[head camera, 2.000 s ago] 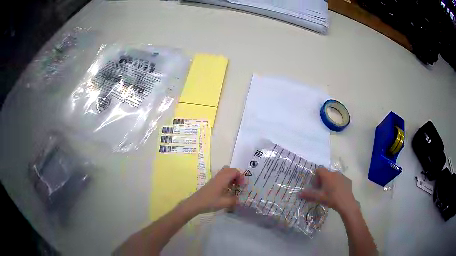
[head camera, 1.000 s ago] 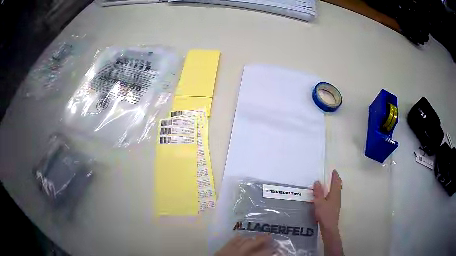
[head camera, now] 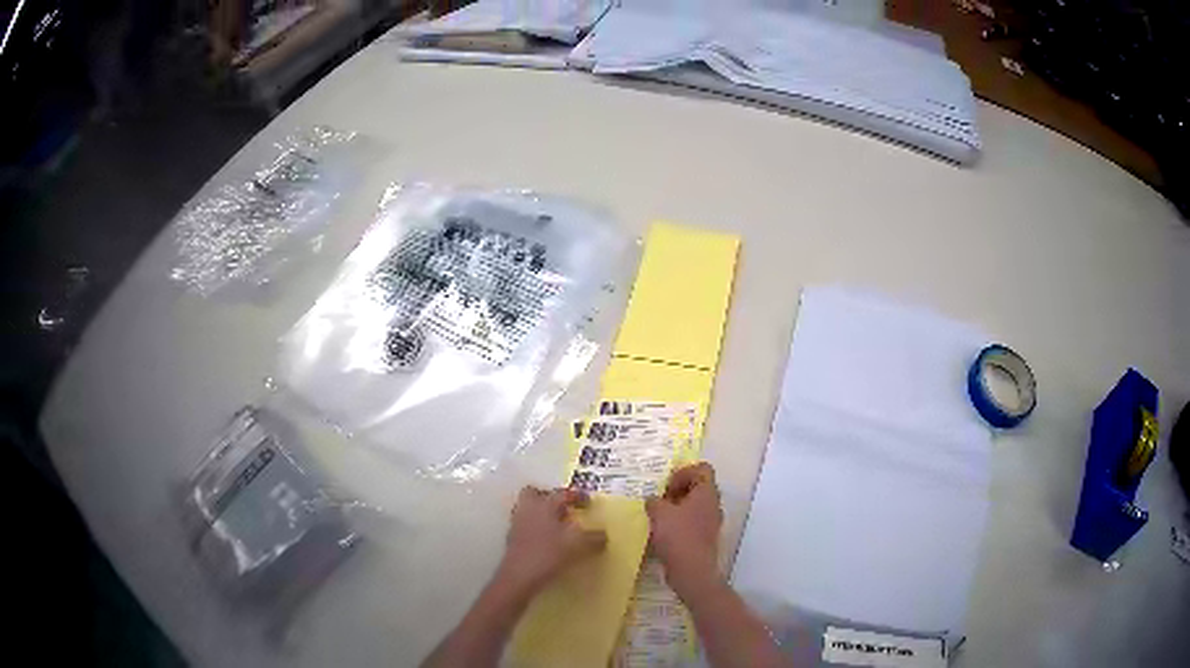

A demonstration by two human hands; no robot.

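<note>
The yellow label backing sheet [head camera: 574, 594] lies in front of me, with several white barcode stickers [head camera: 640, 450] on it. My left hand [head camera: 551, 532] pinches its left edge just below the stickers. My right hand [head camera: 688, 522] pinches its right edge at the lowest sticker; whether a sticker is lifted cannot be told. A packed bag, mostly cut off by the bottom edge, shows a white label [head camera: 885, 649] and lies over the lower end of the white tissue paper [head camera: 868, 457].
Clear printed polybags [head camera: 457, 313] lie left of the yellow sheet, with crumpled plastic [head camera: 255, 215] beyond. Another packed bag [head camera: 261, 502] lies near left. A blue tape roll [head camera: 1002, 388] and blue tape dispenser [head camera: 1109, 470] stand right. A paper stack [head camera: 783, 65] lies at the far edge.
Both hands have left the packed bag and moved left onto the yellow backing sheet. The camera view has shifted, so the table items appear further right and lower.
</note>
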